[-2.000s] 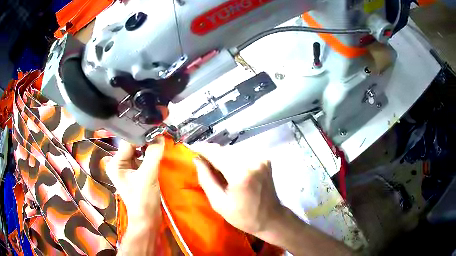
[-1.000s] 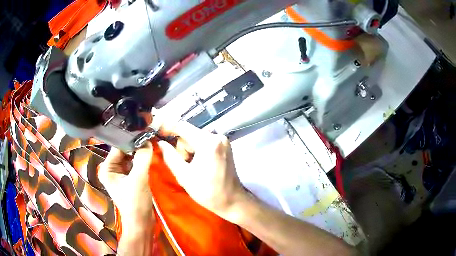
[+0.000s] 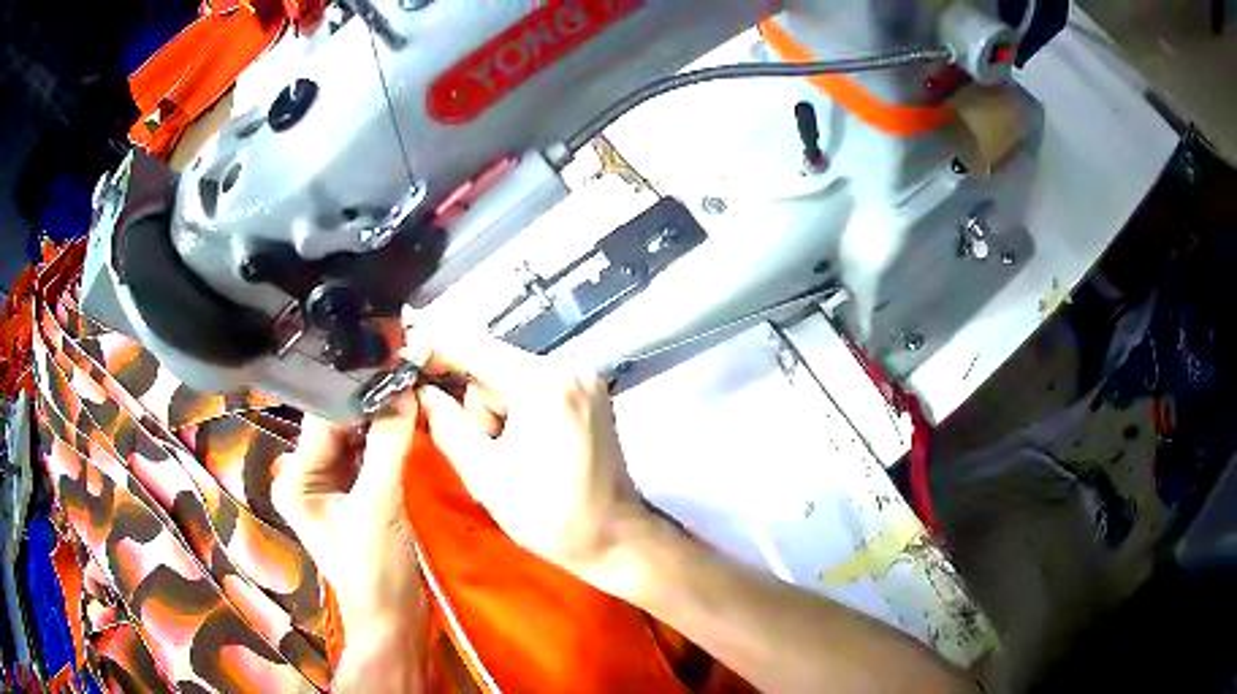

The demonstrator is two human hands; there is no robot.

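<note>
An orange fabric band (image 3: 522,583) with a thin white edge runs from below the machine head down to the frame's bottom edge. My left hand (image 3: 346,502) grips the band's left side near its top end, just below the presser foot (image 3: 389,389). My right hand (image 3: 543,461) pinches the band's top right side, fingertips close to the foot. The fingertips partly hide the fabric end and the needle area. The grey-white sewing machine (image 3: 312,176) spans the top, with its red name plate (image 3: 509,61).
Wave-patterned panels (image 3: 163,529) with orange edges are heaped left of the machine. Orange pieces (image 3: 204,68) lie behind the head. The dark slotted plate (image 3: 604,278) is on the arm. A red cord (image 3: 923,468) hangs at the edge of the white tabletop (image 3: 760,475).
My right hand has moved up and left from the band's side to the fabric by the foot. The view has shifted, so the machine appears slightly farther left.
</note>
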